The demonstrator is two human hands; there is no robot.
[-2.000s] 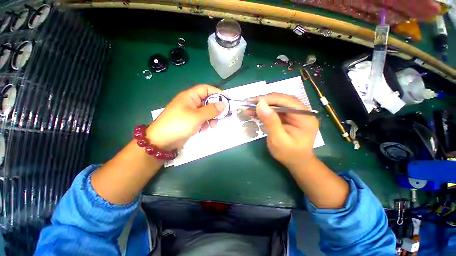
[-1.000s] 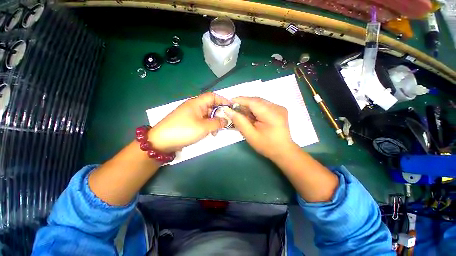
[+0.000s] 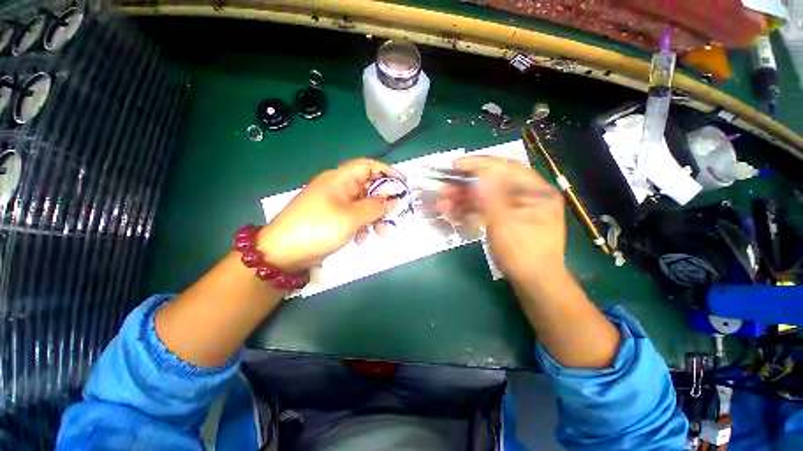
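My left hand [image 3: 327, 214] holds a small round housing [image 3: 388, 188] by its edge, between thumb and fingers, above white sheets. The housing has a dark and silver ring and a whitish centre. My right hand [image 3: 513, 210] is to its right, blurred, with slim metal tweezers [image 3: 453, 176] held between the fingers, tips towards the housing. The tips are too blurred to tell whether they hold or touch anything. The white sheets [image 3: 343, 264] lie on the green bench under both hands.
A white bottle [image 3: 394, 104] with a metal top stands behind the hands. Black discs [image 3: 274, 113] lie back left, and clear ridged trays [image 3: 79, 220] fill the left. A golden rod tool [image 3: 568, 192], a syringe [image 3: 657, 101], wipes [image 3: 627, 141] and a blue tool [image 3: 757, 304] are at right.
My right hand was against the housing and has drawn back to the right, with the tweezers again in view. My left hand still holds the housing in nearly the same place.
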